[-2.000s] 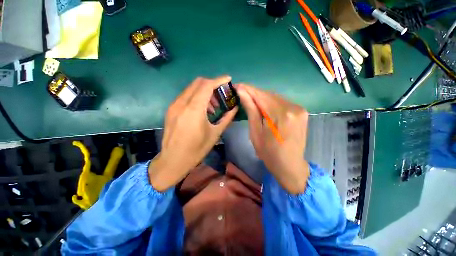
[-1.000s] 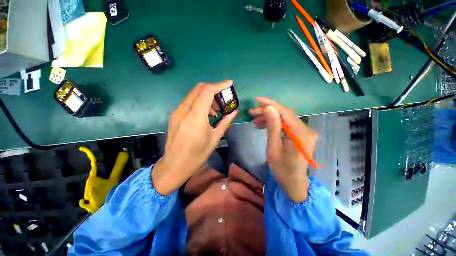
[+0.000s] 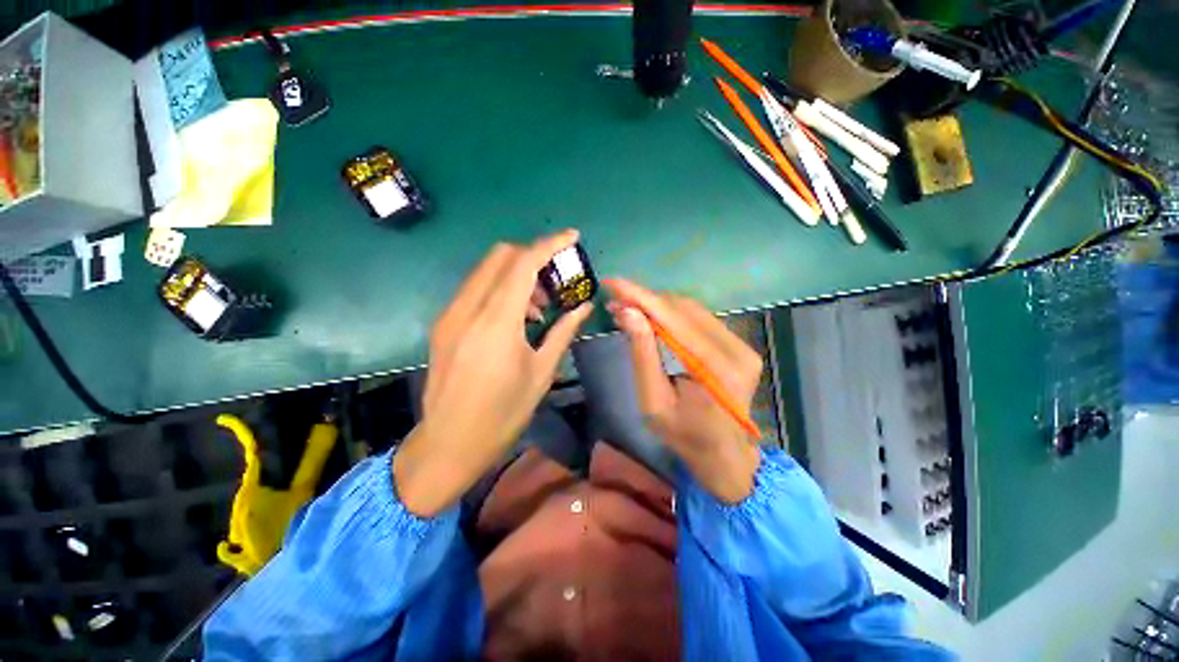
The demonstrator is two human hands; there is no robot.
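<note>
My left hand [image 3: 485,356] holds a small black open case [image 3: 569,273] between thumb and fingers, above the bench's front edge. White and gold parts show inside the case. My right hand [image 3: 692,388] holds a thin orange stick [image 3: 705,374] just right of the case. The stick's tip is near the fingertips; I cannot tell if it touches the case. Two similar open cases lie on the green mat [image 3: 517,142]: one at upper left [image 3: 384,186], one further left [image 3: 201,299] with a dark piece beside it.
Tweezers [image 3: 763,168], orange sticks and white rods lie at upper right, by a yellow-brown sponge [image 3: 937,155] and a brown pot [image 3: 838,58]. A grey-white bin [image 3: 91,129] and yellow sheet [image 3: 233,162] are far left. A yellow tool [image 3: 274,498] hangs below the bench edge.
My right hand moved away from the case, then came back near it with the orange stick. The case has tilted so its inside faces up. The view has shifted, showing more of the bench's far edge.
</note>
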